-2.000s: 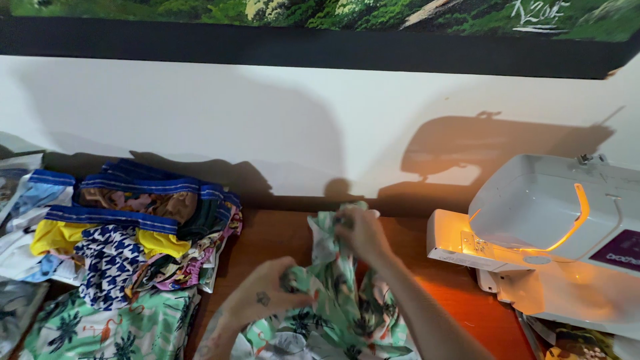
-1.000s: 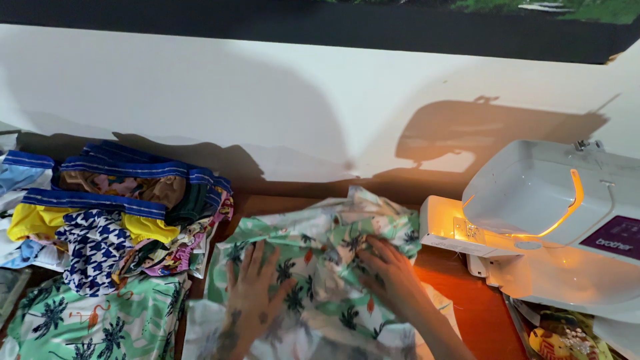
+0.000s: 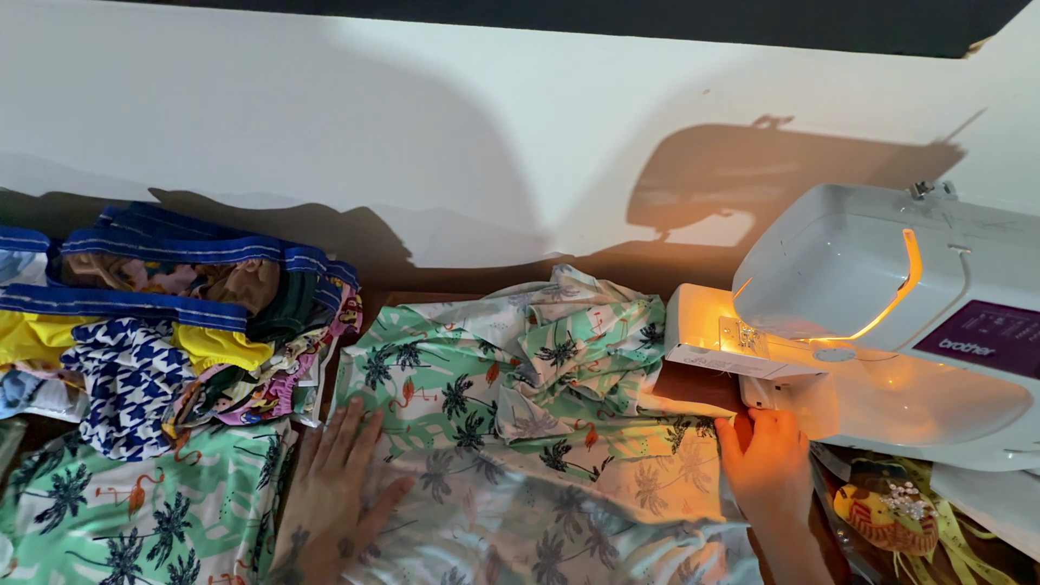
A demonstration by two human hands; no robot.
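Observation:
A green and white fabric (image 3: 455, 398) with palm tree and flamingo prints lies crumpled at its far end and spread out nearer me. My left hand (image 3: 337, 487) rests flat on its left edge, fingers apart, gripping nothing. At the fabric's right edge, my right hand (image 3: 768, 459) pinches a corner between thumb and finger, just below the free arm of a white Brother sewing machine (image 3: 861, 268), whose lamp is lit. Another piece of the same printed fabric (image 3: 154, 496) lies to the left of my left hand.
A pile of garments with blue elastic waistbands (image 3: 162, 305) sits at the left on the wooden table (image 3: 699, 386). A pincushion with pins (image 3: 890, 508) and a yellow tape measure (image 3: 951, 528) lie at lower right. Behind the table stands a white wall (image 3: 569, 122).
The bunched fabric has been opened out across the table. My left hand has moved left to its edge, and my right hand has moved right, to the corner beside the machine.

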